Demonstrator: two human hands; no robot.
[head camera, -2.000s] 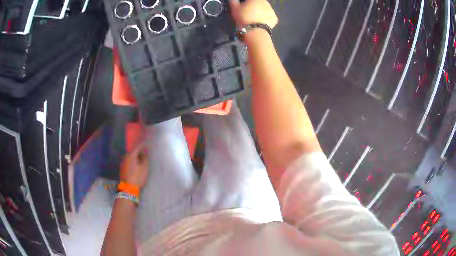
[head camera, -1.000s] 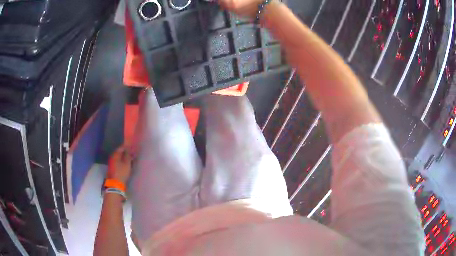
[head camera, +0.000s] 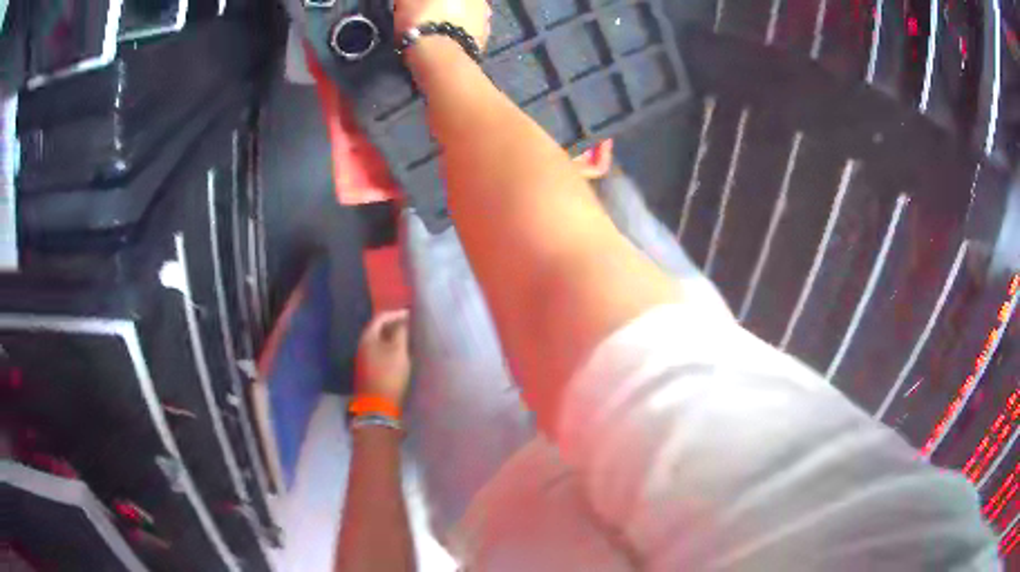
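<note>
The dark foam compartment tray (head camera: 604, 84) lies at the top centre, cut off by the top edge. One round watch head (head camera: 355, 37) with a silver rim sits in a pocket at its left side, and part of another shows at the top edge. My right hand (head camera: 445, 16), with a dark bead bracelet, is over the tray beside that watch; its fingers are cut off or hidden, so its grip cannot be told. My left hand (head camera: 385, 355), with an orange strap and a light wristband, hangs low beside my left leg, fingers loosely curled, with nothing visible in it.
A red-orange support (head camera: 356, 156) shows under the tray. A blue panel (head camera: 298, 385) stands low left of my left hand. Dark rack shelves (head camera: 67, 380) with white edges rise at the left, and more shelves (head camera: 822, 257) at the right, with red glowing digits at the far right.
My right hand has moved left across the tray from its upper right side, and the forearm now covers part of it. The view has shifted, so the tray and my left hand appear further right.
</note>
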